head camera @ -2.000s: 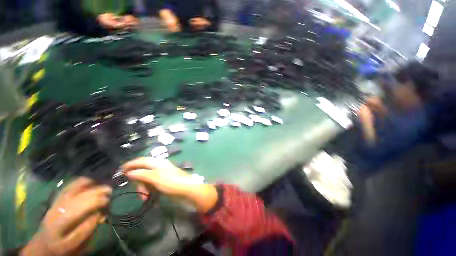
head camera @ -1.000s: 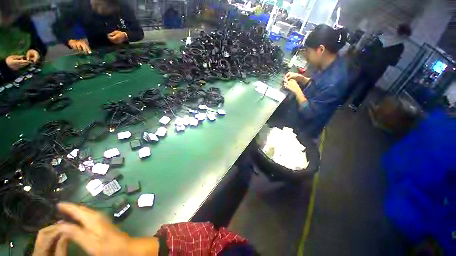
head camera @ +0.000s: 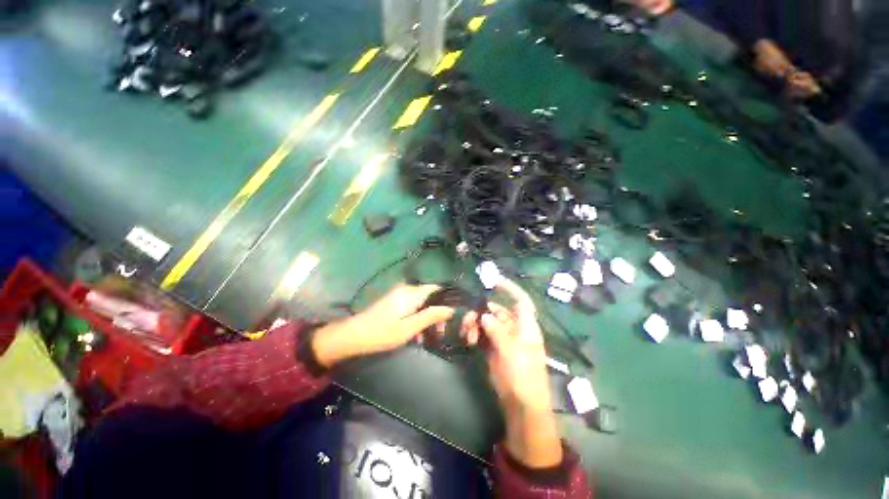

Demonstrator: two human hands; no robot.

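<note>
My left hand [head camera: 390, 324] and my right hand [head camera: 507, 336] are close together near the table's front edge, both on a dark coiled cable [head camera: 450, 310]. The coil is blurred and partly hidden by the fingers. A thin cable tail [head camera: 375, 275] curves out to the left of it. A white-faced module [head camera: 488, 274] lies just above my right fingertips. A heap of coiled black cables [head camera: 507, 185] lies beyond my hands. White-faced modules [head camera: 655, 327] lie scattered to the right, and one [head camera: 582, 395] is beside my right wrist.
A separate black heap [head camera: 190, 49] lies at the far left, beyond the yellow tape [head camera: 253, 185]. A pale post [head camera: 414, 29] stands at the top. A red bin [head camera: 97, 331] is at lower left. A table label [head camera: 147, 245] is near the edge. Another person's hands [head camera: 785, 70] are at upper right.
The view has swung left, so the tape, post and red bin now show. Both hands are in view on a coil; one second ago my hands were low at the left, partly cut off.
</note>
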